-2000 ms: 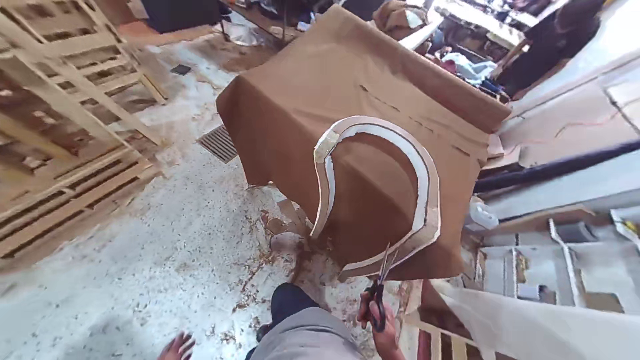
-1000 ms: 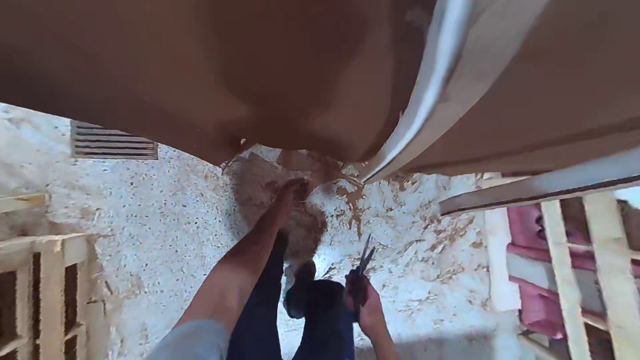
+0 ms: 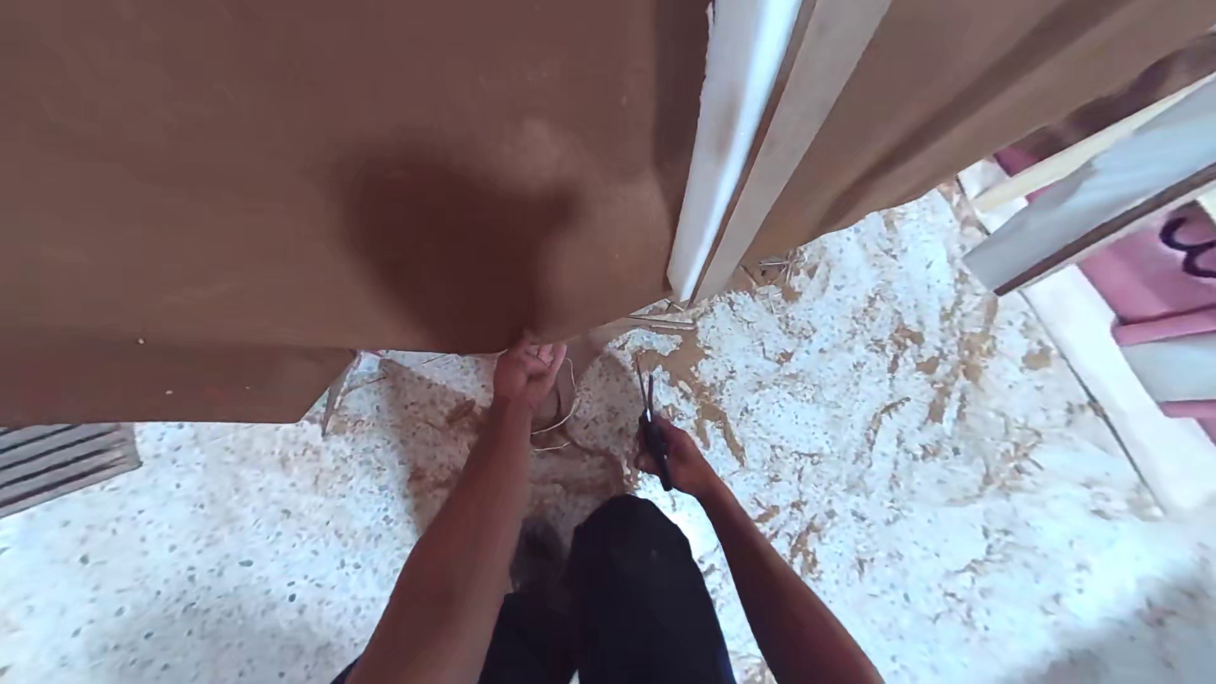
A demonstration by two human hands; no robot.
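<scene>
Brown fabric [image 3: 285,190] spreads across the upper part of the view and hangs over a near edge. My left hand [image 3: 529,369] is closed on the lower edge of this fabric, near the middle. To its right, my right hand [image 3: 676,454] holds black-handled scissors [image 3: 654,427], their blades pointing up and away from me, with a narrow gap between the blade tips. The scissors are apart from the fabric. A curved frame piece with a white strip [image 3: 736,142] lies on the fabric, its end just above and right of my left hand. What lies under the fabric is hidden.
Scraps and shavings are scattered over the speckled floor [image 3: 855,380]. A thin loop of cord [image 3: 568,408] hangs beside my left hand. A metal floor grate [image 3: 66,461] is at the left. At the right a pale padded board [image 3: 1092,180] juts out over pink material [image 3: 1149,275].
My view has dropped and come much closer to the fabric. My left hand, low and apart from the fabric two seconds ago, is now at its edge. The scissors' blades, spread earlier, are closer together.
</scene>
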